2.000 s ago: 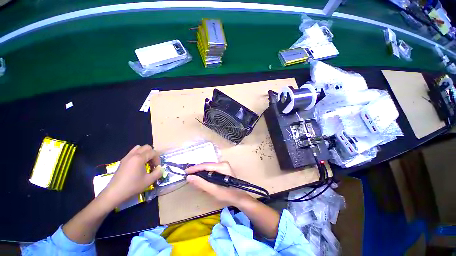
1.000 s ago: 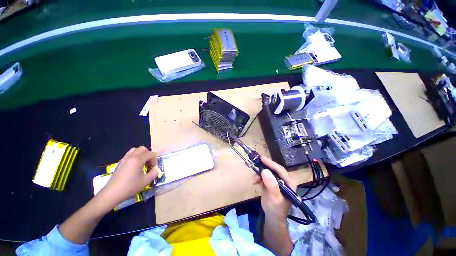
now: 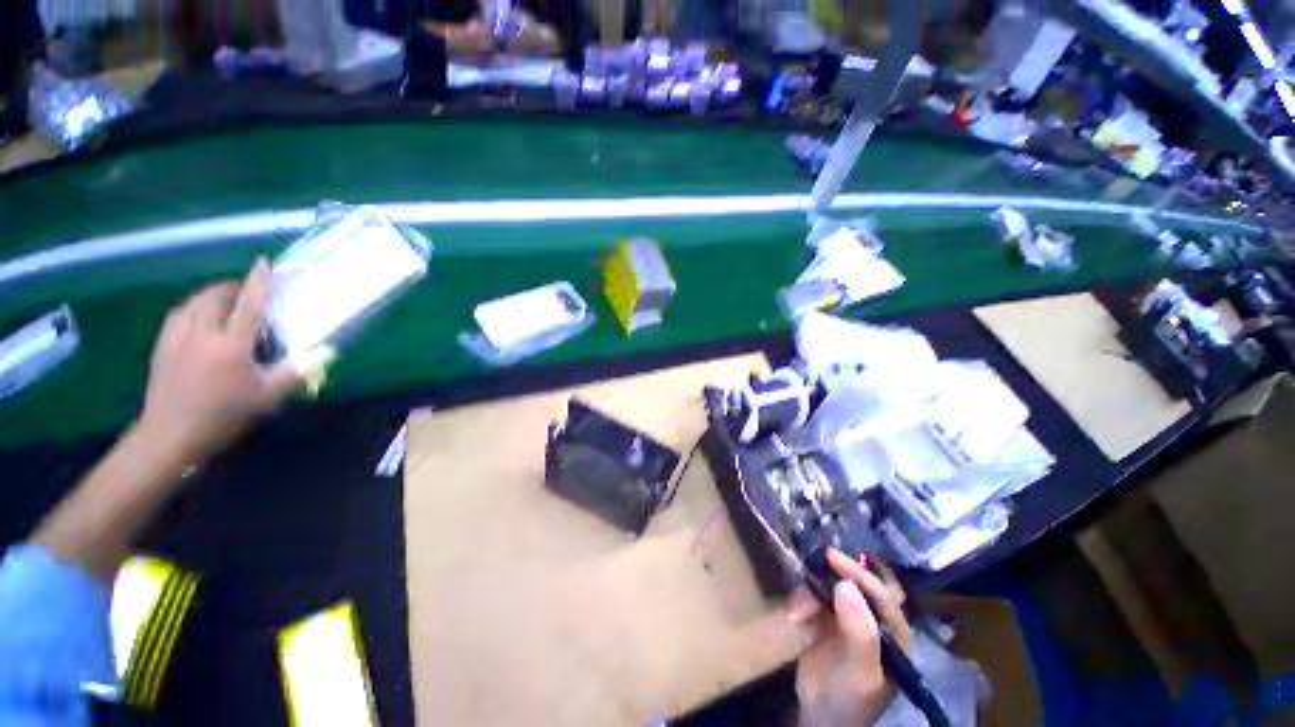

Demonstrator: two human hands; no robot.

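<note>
My left hand [image 3: 213, 355] holds a white power bank housing [image 3: 345, 284] in clear film, raised at the left over the near edge of the green conveyor. A small pale yellow piece [image 3: 313, 372] shows at its lower end. My right hand [image 3: 852, 639] holds the black soldering iron [image 3: 902, 668] at the soldering station [image 3: 798, 497]; its tip is hard to make out against the metal fittings. Both hands are somewhat blurred.
The fume fan [image 3: 614, 466] stands on the tan work board [image 3: 497, 597]. Bagged parts [image 3: 937, 440] lie right of the station. Yellow-edged cells [image 3: 324, 668] lie on the black mat. Another housing [image 3: 531, 315] and a cell stack [image 3: 638, 283] sit on the conveyor.
The view has tilted up. My left hand has lifted the housing off the board area and moved it forward and left. My right hand has brought the iron from near the fan to the station.
</note>
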